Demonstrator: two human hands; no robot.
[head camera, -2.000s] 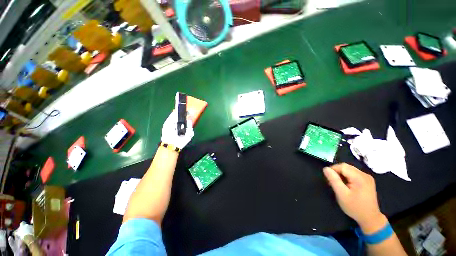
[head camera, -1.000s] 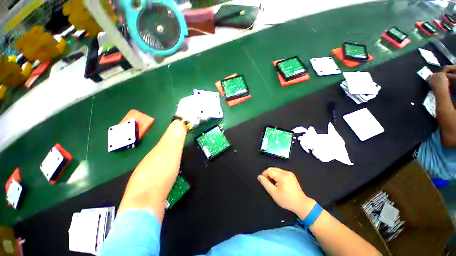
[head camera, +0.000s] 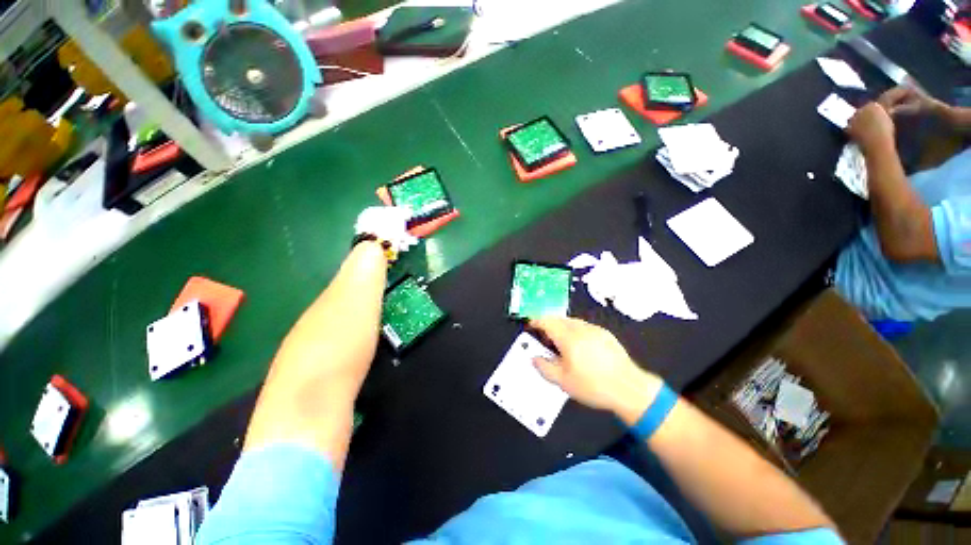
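Note:
My left hand (head camera: 383, 229), in a white glove, is at the lower left corner of a black housing with a green board (head camera: 421, 196) on an orange-red pad. Its fingers are partly hidden, so its grip is unclear. My bare right hand (head camera: 583, 360) holds a white cover plate (head camera: 524, 387) by its upper right edge, thumb on top. Its fingertips are at the lower edge of another housing with a green board (head camera: 541, 288) on the black mat. A third housing with a green board (head camera: 410, 313) lies below my left hand.
The green belt (head camera: 309, 202) carries more units on pads and a loose cover (head camera: 608, 130). Cover stacks stand at right (head camera: 697, 155) and lower left (head camera: 165, 519). A white crumpled cloth (head camera: 639, 285), dark tool (head camera: 642, 212) and white plate (head camera: 710, 231) lie right. Another person's arms (head camera: 900, 160) are at far right.
My left hand has left the loose white cover and is at a housing on the belt. A white cover is now under my right hand. The view has shifted right, and belt units appear further left.

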